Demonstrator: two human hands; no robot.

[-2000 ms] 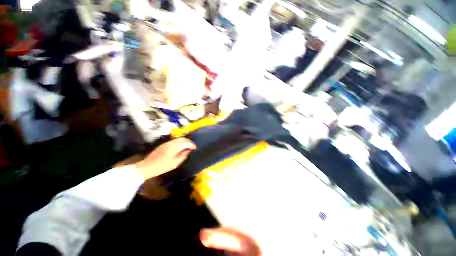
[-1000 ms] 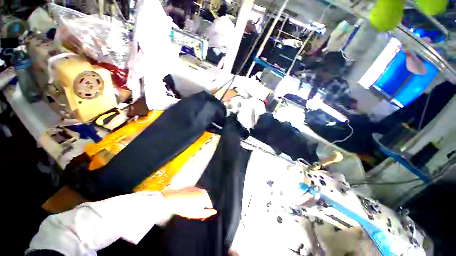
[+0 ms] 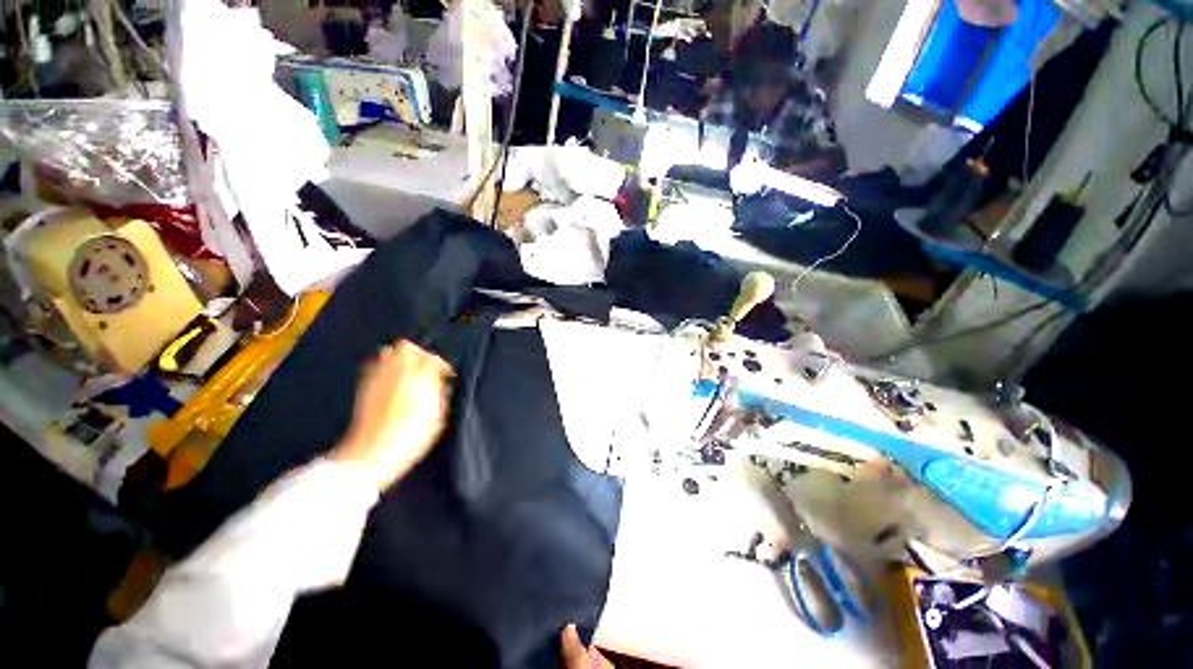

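Observation:
Black cloth [image 3: 523, 523] lies spread left of the needle area and hangs toward my lap. My left hand [image 3: 403, 405] is on the cloth at centre left, fingers curled and pinching it. My right hand [image 3: 580, 650] is at the bottom edge, mostly cut off; only fingertips show at the cloth's lower edge, and its grip is unclear. A white sewing machine with a blue stripe [image 3: 903, 451] lies to the right, its needle end beside the cloth, not touching it.
Blue-handled scissors [image 3: 822, 591] lie on the white bed. A parts box [image 3: 1001, 627] is at the right front. A cream knob [image 3: 752, 294] stands above the needle end. A yellow device [image 3: 111, 281] is at left. White scraps [image 3: 565, 235] lie behind. A person [image 3: 772, 118] is at the back.
My view has turned right and settled. My left hand has moved up over the cloth, which now lies spread wider beside the machine. The scissors and parts box have come into view.

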